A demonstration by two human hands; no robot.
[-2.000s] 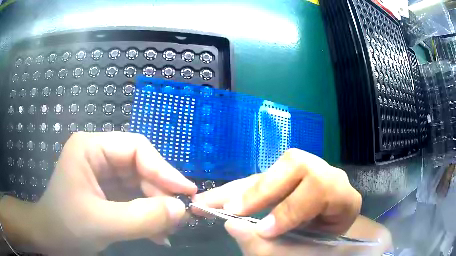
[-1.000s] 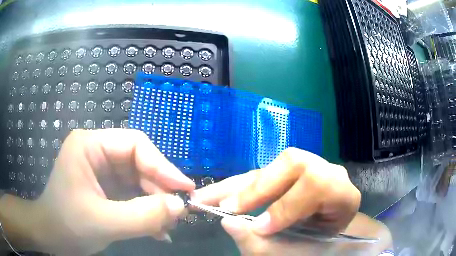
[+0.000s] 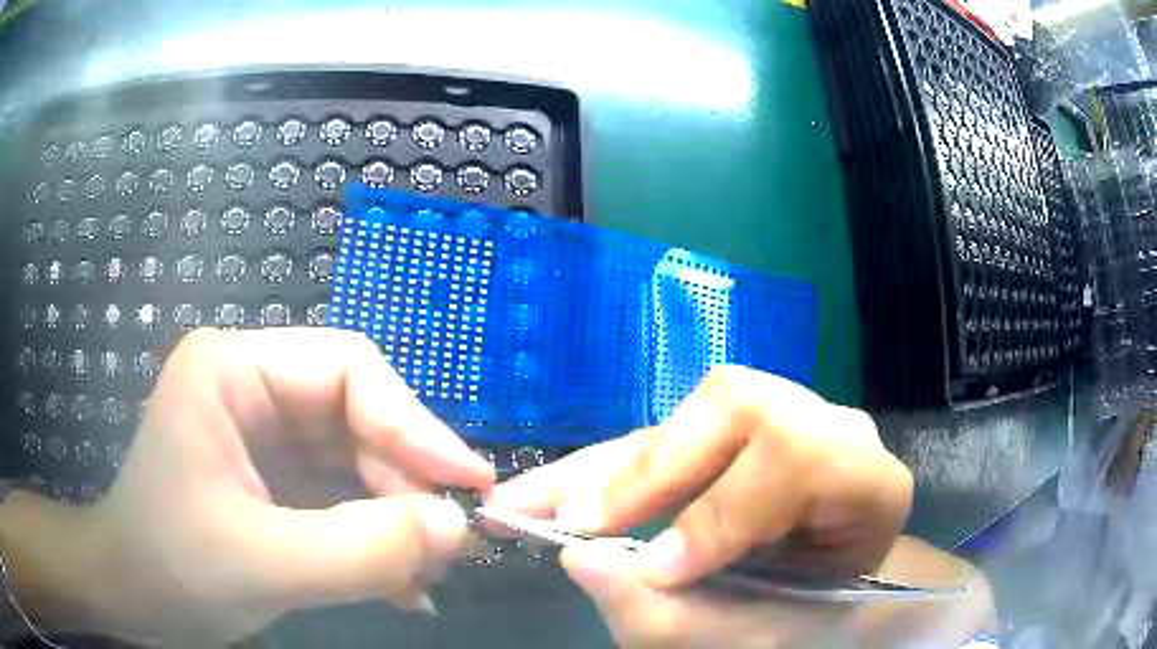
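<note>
My left hand [image 3: 273,488] pinches a small dark round component [image 3: 464,505] between thumb and forefinger; the fingers hide most of it. My right hand [image 3: 749,507] holds slim silver tweezers [image 3: 787,586], their tips at the component. A translucent blue pad sheet [image 3: 577,330] lies across the right part of a black component tray [image 3: 577,165] and onto the green mat. Small whitish pads [image 3: 425,311] form a grid on its left part; a shiny pale patch [image 3: 692,336] is further right. The tray holds rows of silver-ringed discs [image 3: 381,132].
Black stacked trays [image 3: 875,228] stand at the right, with round parts in the top one. Clear plastic trays [image 3: 1123,279] lie at the far right. The green mat [image 3: 685,152] shows between the tray and the stack.
The tweezers and right fingers have shifted slightly, with the tips still at the component. The left hand keeps its pinch almost unmoved.
</note>
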